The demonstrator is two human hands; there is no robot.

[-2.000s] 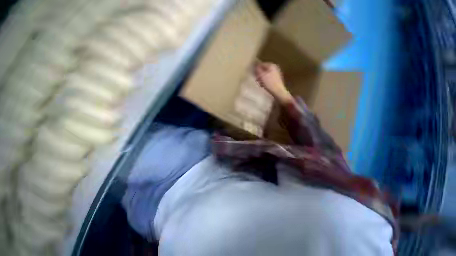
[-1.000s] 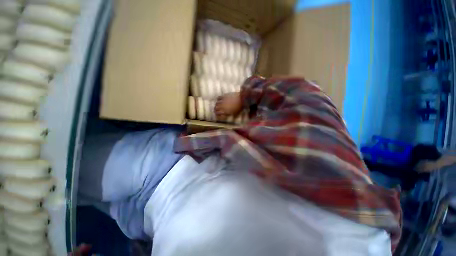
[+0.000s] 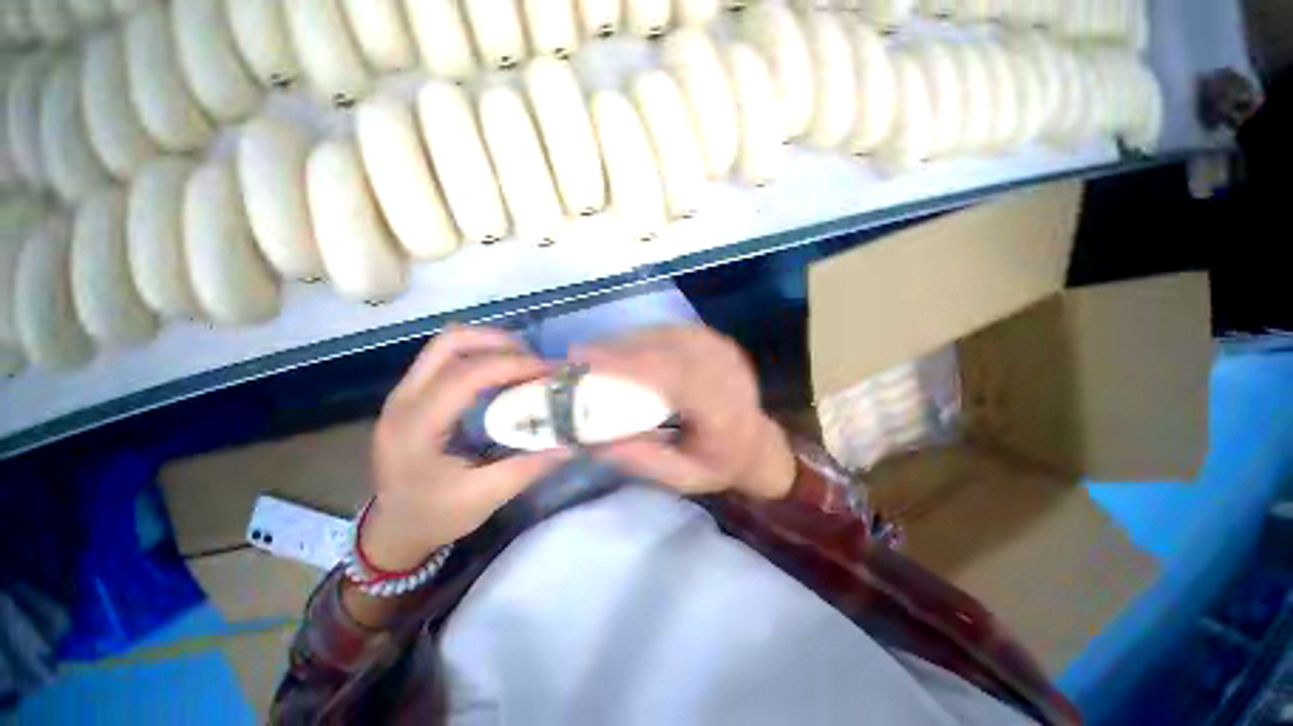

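Observation:
A white oval plastic unit (image 3: 621,409) is held edge-up in front of my chest. It has a small dark mark near its left end, and a dark band or gap crosses it; I cannot tell whether it is one piece or two. My left hand (image 3: 437,433) grips its left end, with a beaded bracelet and red string on the wrist. My right hand (image 3: 702,404) is blurred and grips its right end. Rows of cream units (image 3: 468,163) stand on edge on the whitish sheet over the bench.
The bench's dark metal-edged rim (image 3: 645,272) runs across beyond my hands. An open carton (image 3: 943,291) at the right holds packed units (image 3: 893,409). At the lower left, a white phone (image 3: 301,532) lies on cardboard (image 3: 255,482) beside a blue bag (image 3: 135,567).
The view has turned from the carton to the bench. My right hand has left the packed units in the carton, and both hands now hold a unit before my chest.

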